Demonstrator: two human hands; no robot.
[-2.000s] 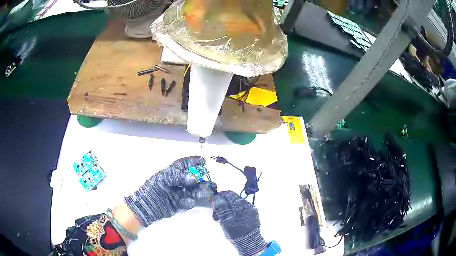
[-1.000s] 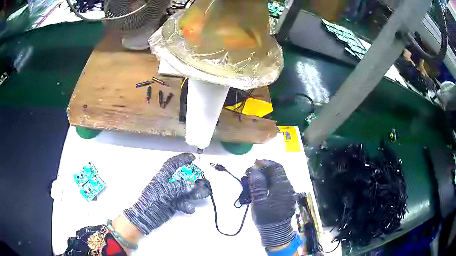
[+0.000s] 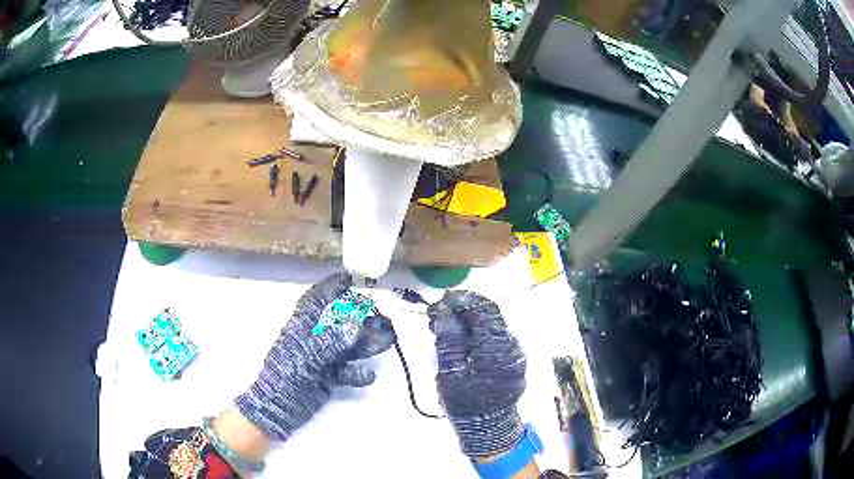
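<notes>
My left hand, in a grey-and-black striped glove, holds a teal-green circuit board just below the machine tip. A black cable lead runs from beside the board and loops down toward my right hand. My right hand, gloved, back up, covers the bundled part of the cable; its fingers curl over it and a short end shows at their upper left. The white machine column stands above my hands. A cluster of green boards lies at left on the white sheet.
A large black cable pile lies at right on the green surface. A brownish strip lies at the sheet's right edge. Behind are the wooden base board with small dark rods, the plastic-wrapped machine top, a fan and a slanted grey post.
My right hand has moved from beside my left hand to the right, onto the cable bundle, then slightly back left. A green board has appeared near the grey post.
</notes>
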